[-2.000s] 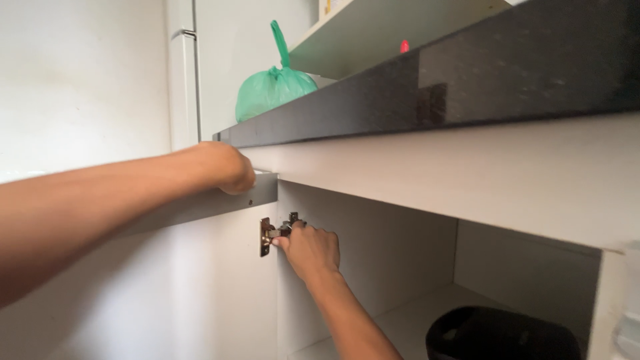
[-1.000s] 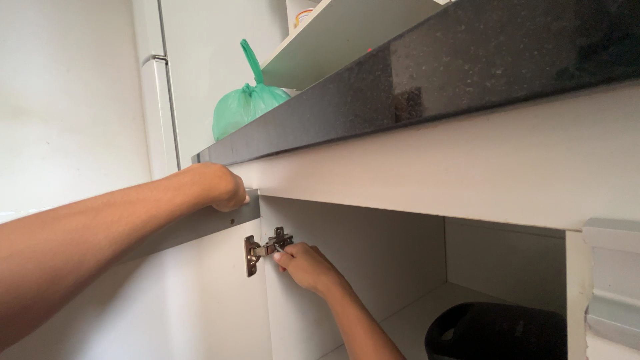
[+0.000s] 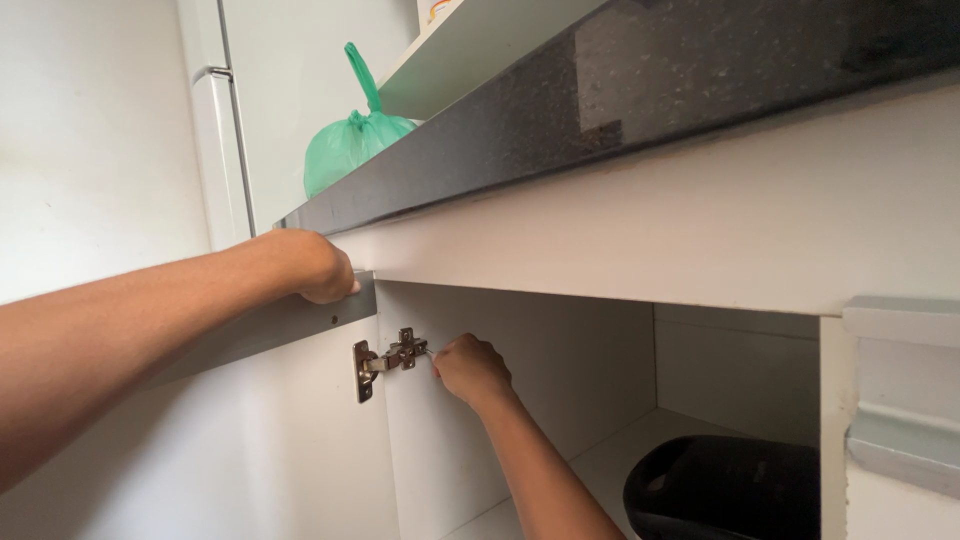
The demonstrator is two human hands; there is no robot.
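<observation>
A metal concealed cabinet hinge (image 3: 406, 349) joins the open white cabinet door (image 3: 300, 420) to the inner side wall of the cabinet. Just right of the hinge's mounting plate, my right hand (image 3: 472, 367) pinches a thin metal tool, whose tip reaches the plate's rear end; the rest of the tool is hidden by my fingers. My left hand (image 3: 319, 270) is curled over the top edge of the door, on its grey metal handle strip (image 3: 334, 320). The fingers behind the strip are mostly hidden.
A dark speckled stone countertop (image 3: 480, 142) overhangs the cabinet. On it stands a tied green plastic bag (image 3: 349, 150), below a shelf (image 3: 480, 52). A black object (image 3: 727, 480) lies inside the cabinet. A refrigerator (image 3: 217, 150) stands at the left.
My right hand covered part of the hinge two seconds ago; it has moved back to the right, and the hinge shows fully. My left hand has stayed on the door's top edge.
</observation>
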